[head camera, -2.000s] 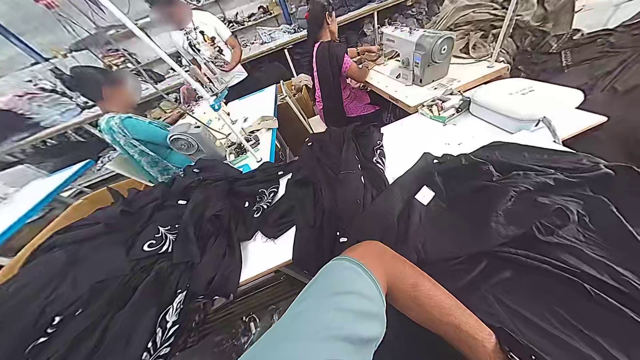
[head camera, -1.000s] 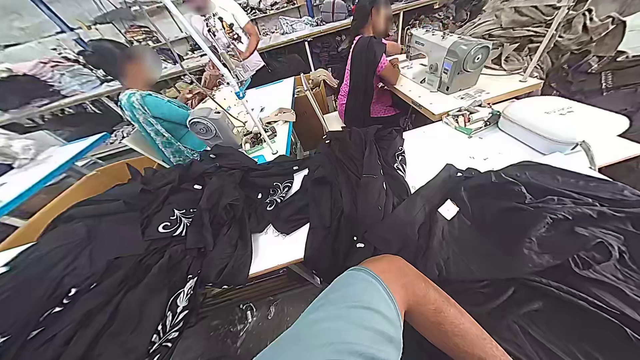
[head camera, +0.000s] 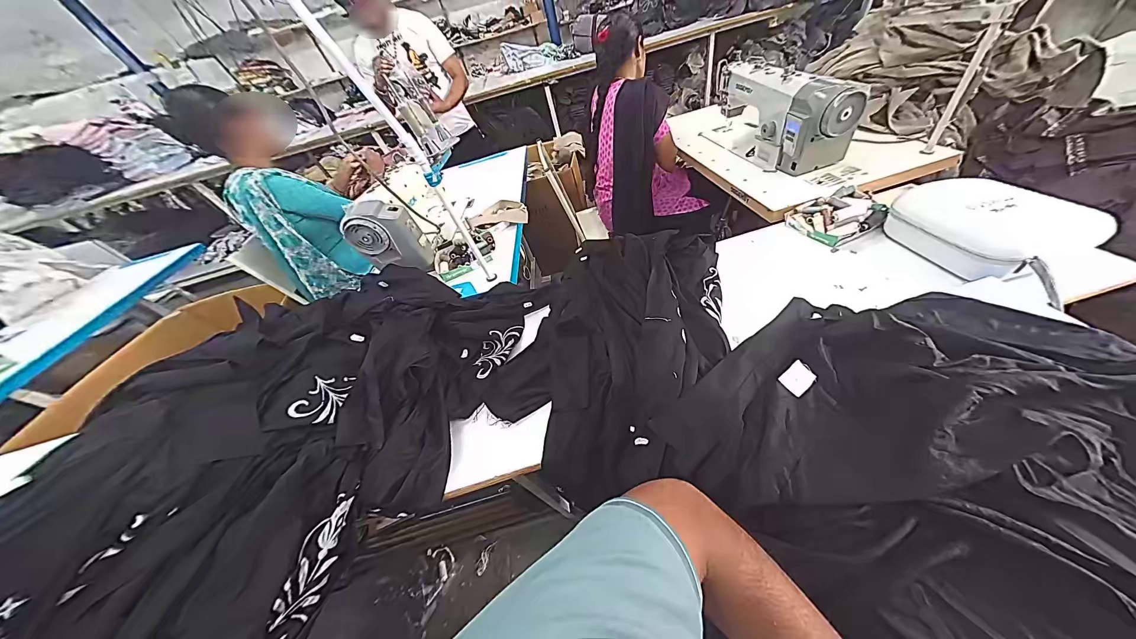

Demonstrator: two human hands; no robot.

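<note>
Neither my left hand nor my right hand is in view. A bare bent limb and light blue cloth show at the bottom; whether it is an arm or a leg, I cannot tell. Black garments with pale scroll embroidery spread over the left. More black garments lie across the middle of the white table, and part of them hangs over its near edge. At the right lies a heap of black cloth with a small white square tag on it.
A white case and a tray of thread spools are at the back right. Beyond stand sewing machines. Two people sit at the machine tables, and another stands behind. A slanting white pole rises at the left.
</note>
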